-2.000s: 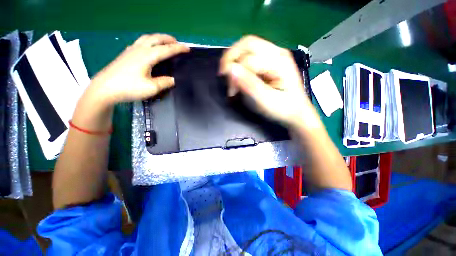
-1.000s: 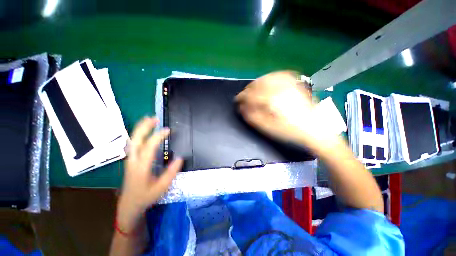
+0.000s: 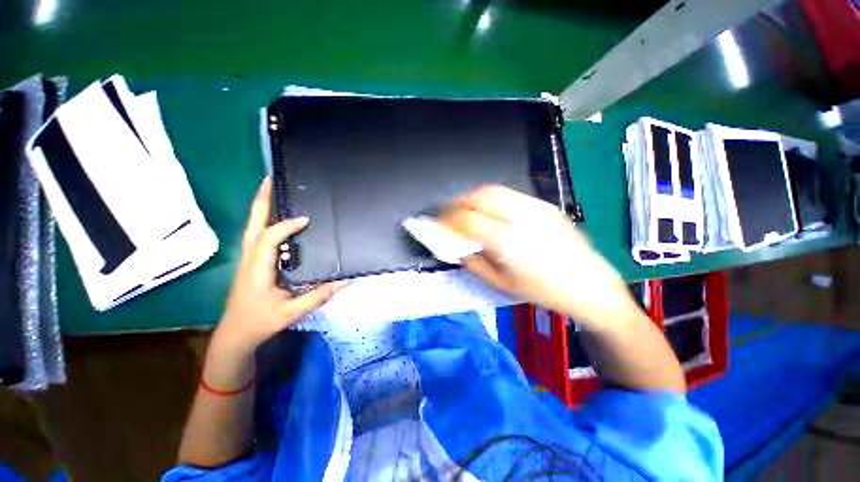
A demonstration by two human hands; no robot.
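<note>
A wide black housing panel [image 3: 377,151] lies flat on silvery-white bubble wrap [image 3: 405,294] in front of me. My left hand [image 3: 267,273] is at the panel's left end, its fingers spread over the edge and the near left corner. My right hand [image 3: 509,240] is over the near middle-right of the panel, somewhat blurred, with a small white pad [image 3: 441,239] in its fingers against the black surface. The hand and pad hide part of the panel's near edge.
White liner sheets with black strips [image 3: 141,198] lie left, beside a wrapped dark panel [image 3: 14,235]. Sticker sheets [image 3: 665,188] and a large-sheet stack [image 3: 754,188] lie right. A pale post [image 3: 651,47] slants beyond the panel. Red bins [image 3: 719,325] stand below the bench at right.
The right hand has moved nearer to me and left, and the white pad now shows. The left hand, earlier lifted or over the panel's far left, is now at its left edge.
</note>
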